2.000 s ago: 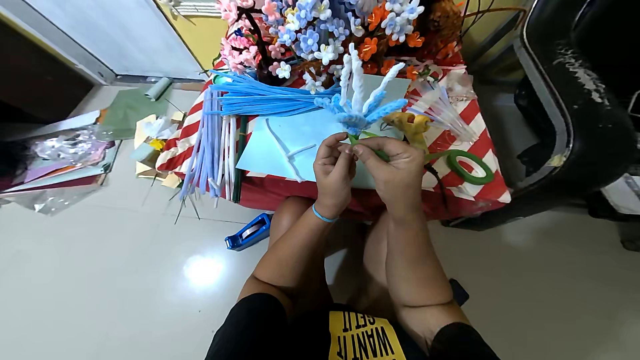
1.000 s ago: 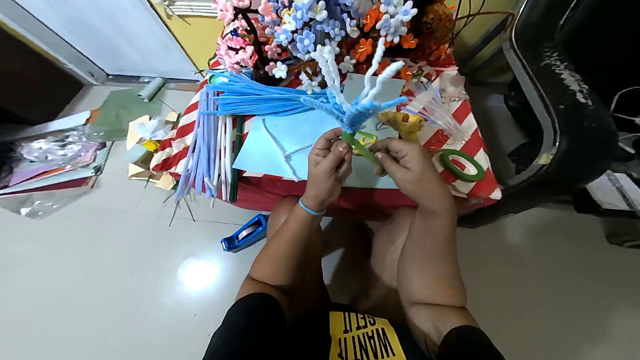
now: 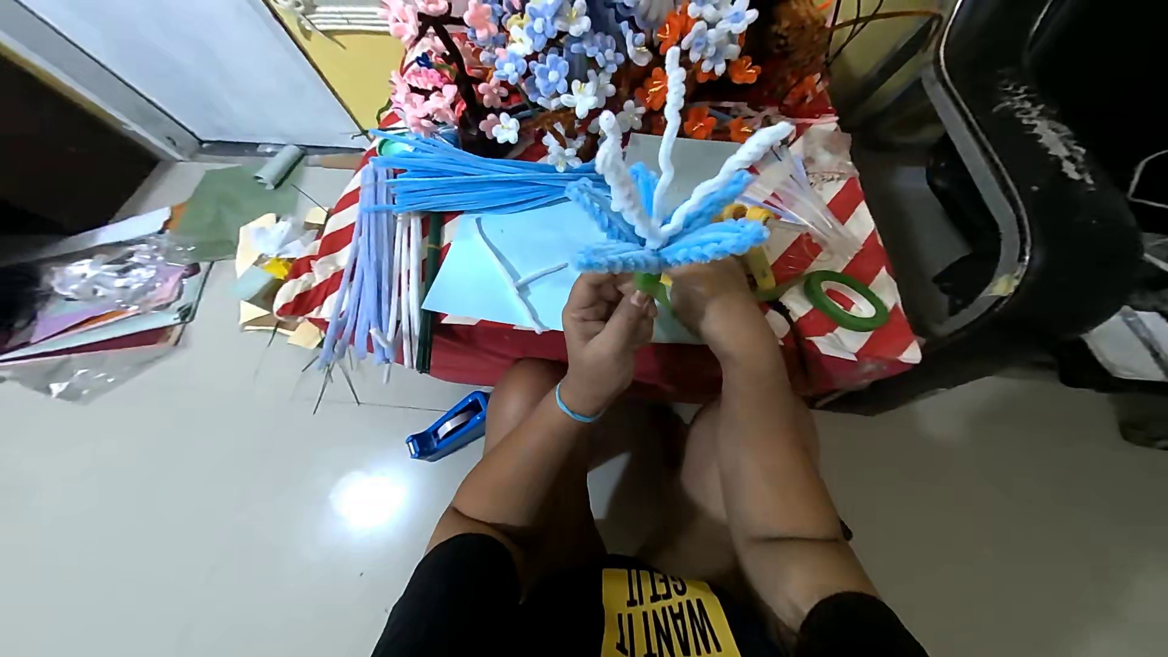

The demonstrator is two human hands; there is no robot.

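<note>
A pipe-cleaner flower, with twisted white stalks standing up from fuzzy blue petals, is held upright over the near side of the table. My left hand pinches its green-wrapped base between thumb and fingers. Close beside it on the right, my right hand is closed at the green floral tape by the base; the petals hide part of its fingers. The roll of green tape lies to the right on the striped cloth. Bent pale blue pipe cleaners rest on a light blue sheet behind my left hand.
Bundles of blue and lilac pipe cleaners lie on the table's left. Finished fuzzy flowers crowd the back. A blue tape dispenser sits on the floor, with craft papers farther left. A black chair stands at right.
My right hand has come back in against the flower's base, after being drawn apart to the right with green tape a second ago. The flower has turned and its white stalks are spread wider.
</note>
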